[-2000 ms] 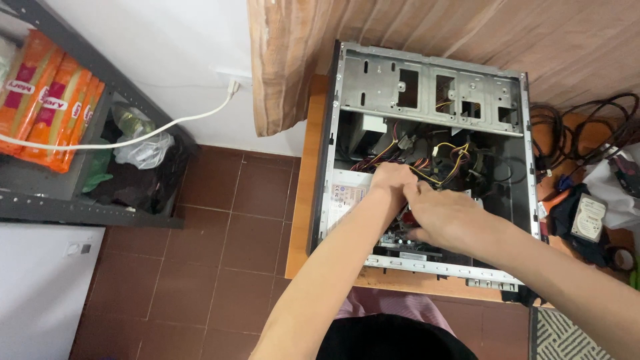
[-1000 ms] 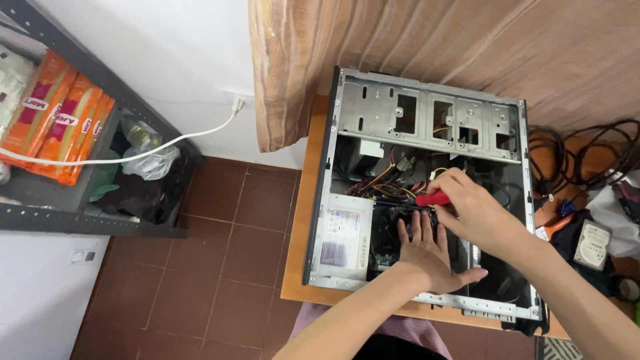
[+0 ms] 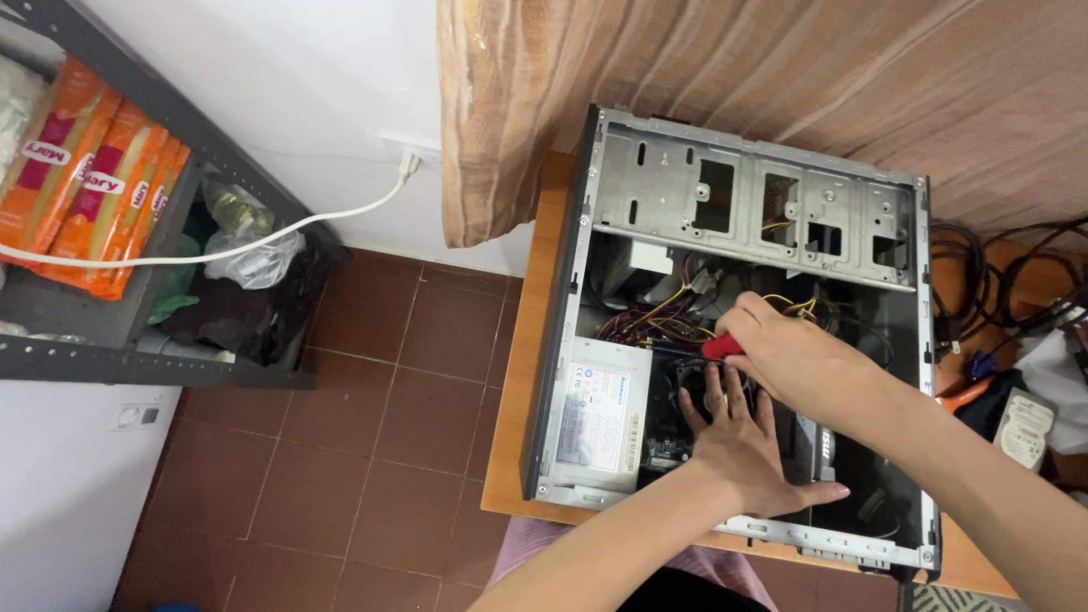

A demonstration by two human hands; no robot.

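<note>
An open metal computer case (image 3: 756, 204) lies on its side on a wooden table. My right hand (image 3: 778, 348) grips the red handle of a tool (image 3: 722, 346), likely a screwdriver, over the middle of the case; its tip is hidden. Just below it, my left hand (image 3: 744, 438) rests with fingers spread on the dark parts inside, its thumb pointing right. Left of that hand is the power supply (image 3: 599, 416) with its label, and above it runs a bundle of cables (image 3: 654, 321). What lies under my left palm cannot be seen.
Black cables (image 3: 977, 263) and a hard drive (image 3: 1024, 429) lie on the table (image 3: 527, 399) to the right of the case. A curtain (image 3: 765, 76) hangs behind. At left, a metal shelf (image 3: 161, 361) holds orange packages (image 3: 98, 183), with a white cord (image 3: 314, 219) across it.
Two seconds ago my hands were close together in the case with no red handle visible. My left hand has since spread flat, and the red handle shows in my right hand.
</note>
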